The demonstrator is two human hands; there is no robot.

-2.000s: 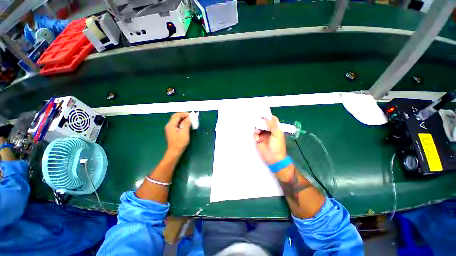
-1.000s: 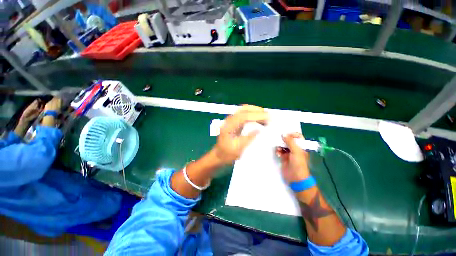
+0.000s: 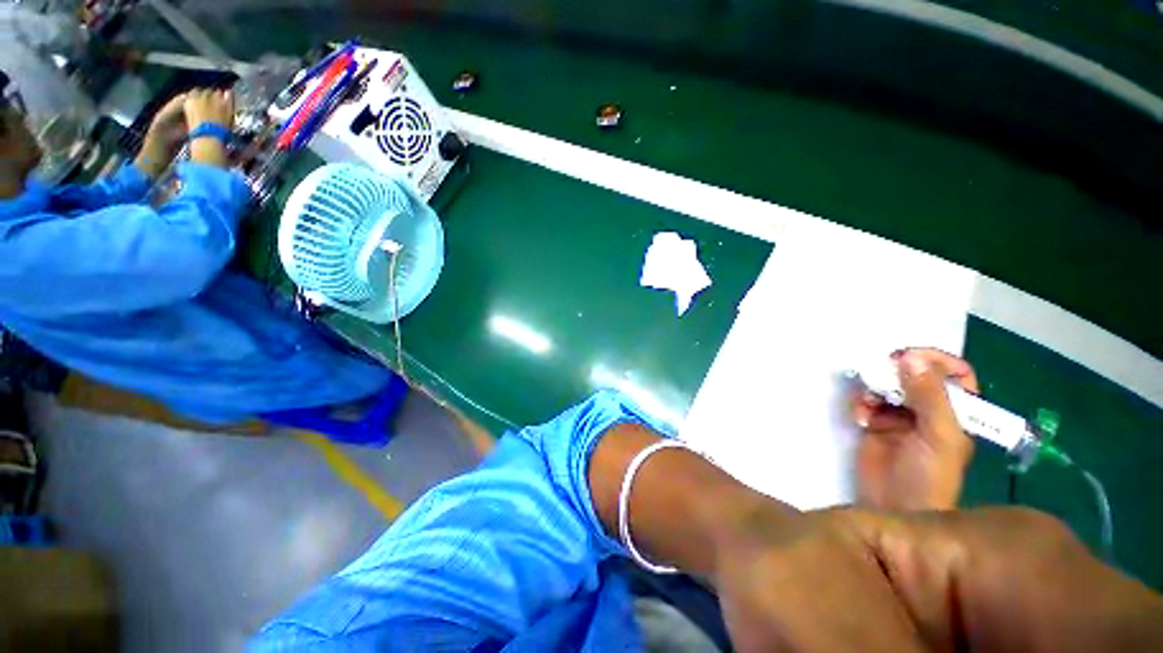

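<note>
My right hand [image 3: 921, 427] holds a white syringe [image 3: 988, 418] like a pen over the white paper sheet [image 3: 791, 370]. The syringe's green cap [image 3: 1048, 440] points right, with a clear hose curving down from it. A small dark spot shows under my right fingers; I cannot tell what it is. My left hand [image 3: 1008, 580] is large and close to the camera at the lower right, crossing in front of my right wrist and forearm. Its fingers are not clearly visible. A crumpled white tissue [image 3: 675, 269] lies left of the sheet.
A light-blue fan [image 3: 361, 242] and a white box with a round black grille [image 3: 406, 130] stand at the left. Small dark components [image 3: 608, 116] lie on the green strip beyond the white rail [image 3: 574, 162]. A person in a blue smock [image 3: 153, 274] works at the far left.
The view has swung left, so the bench shifts right and the black controller is out of view. My left hand has moved off the tissue and across to the right. My right hand still holds the syringe.
</note>
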